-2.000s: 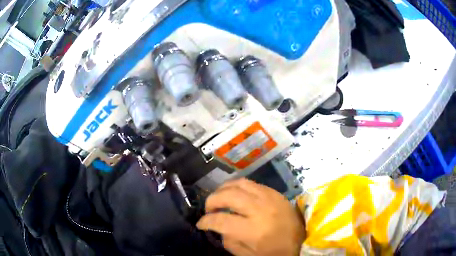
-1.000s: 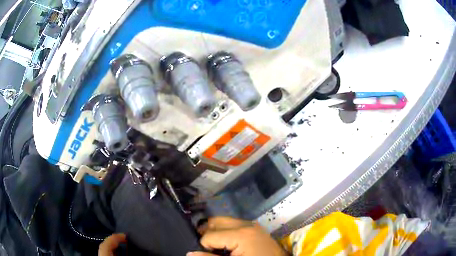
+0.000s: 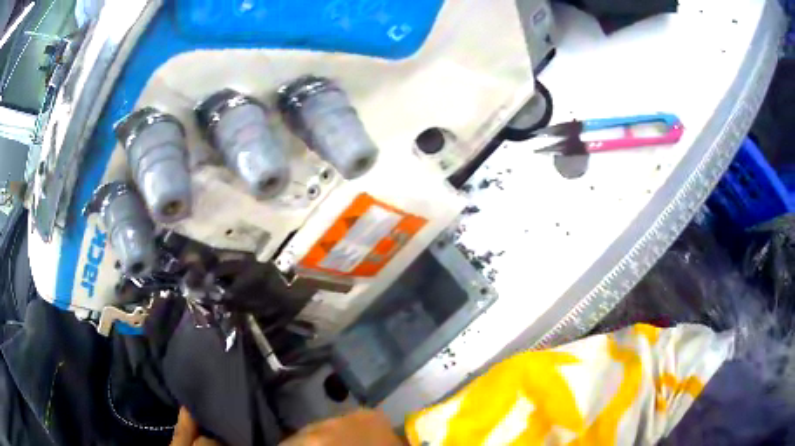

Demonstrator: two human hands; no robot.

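Observation:
A dark garment (image 3: 209, 370) lies below and left of the white and blue overlock machine (image 3: 392, 96), with a dark strip running up to the needle area (image 3: 200, 292). My right hand (image 3: 344, 429) is at the bottom edge, mostly cut off, beside the strip; its fingertips are hidden. My left hand (image 3: 185, 431) shows only as fingers at the bottom edge, at the strip's left side, pressed against the cloth. The rest of it is out of the picture.
Thread snips (image 3: 610, 135) lie right of the machine. A grey tray recess (image 3: 410, 322) sits beside the orange label. Black lint dots the white table (image 3: 558, 244). A blue crate (image 3: 750, 187) stands at the right. A yellow-and-white sleeve (image 3: 558, 392) covers my right forearm.
The view has shifted, so the machine sits further left. My right hand has moved down and left from near the tray to the bottom edge. My left fingers have come into view at the strip.

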